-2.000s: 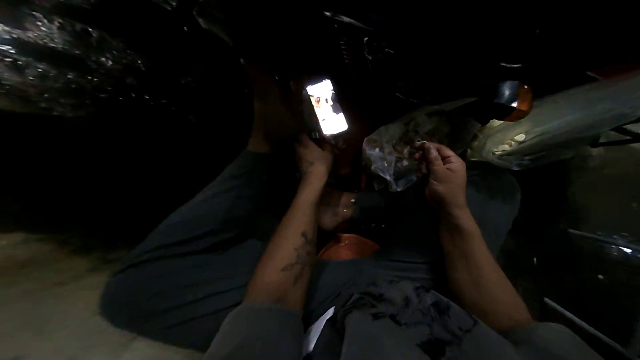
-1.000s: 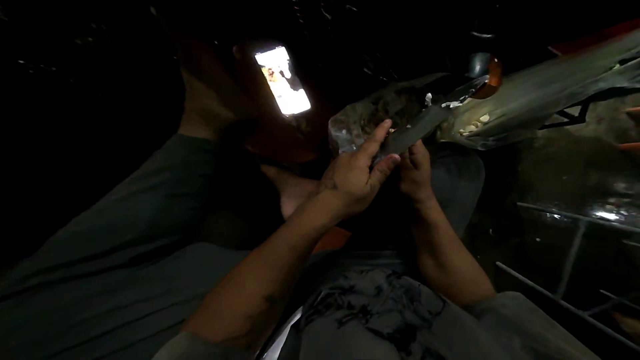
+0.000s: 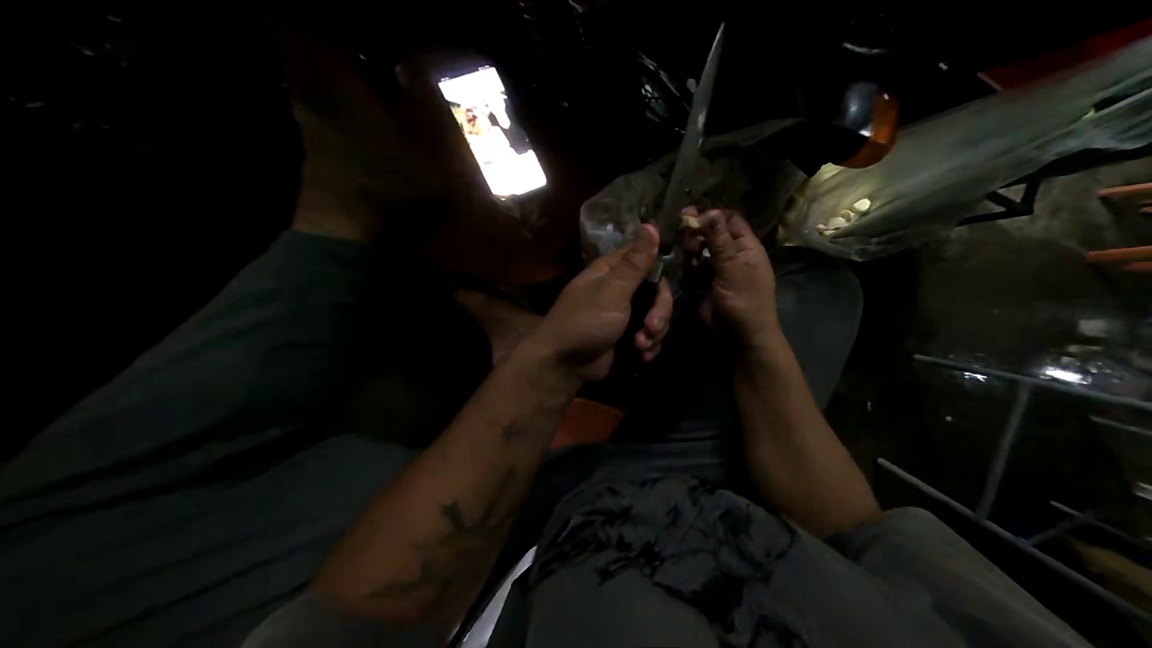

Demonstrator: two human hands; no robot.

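Note:
My left hand (image 3: pixel 612 301) is closed round the handle of a long knife (image 3: pixel 695 135), whose blade points up and away from me. Between the thumb and fingers of my right hand (image 3: pixel 740 270) is a small pale piece (image 3: pixel 691 221), possibly a garlic clove, close beside the base of the blade. A clear plastic bag (image 3: pixel 612 211) with dark contents lies behind both hands. To the right, several pale pieces (image 3: pixel 844 218) sit at the near end of a long translucent plastic bag (image 3: pixel 954 162).
A lit phone (image 3: pixel 495 135) lies ahead on the left. An orange and black object (image 3: pixel 877 130) rests by the long bag. Metal bars (image 3: pixel 1003 450) stand at the right over a wet floor. Part of an orange-red object (image 3: pixel 587 423) shows below my wrists. Much of the surroundings is dark.
My left hand, near the phone two seconds ago, has come over beside my right hand. The knife blade, low and slanting right a second ago, now points up.

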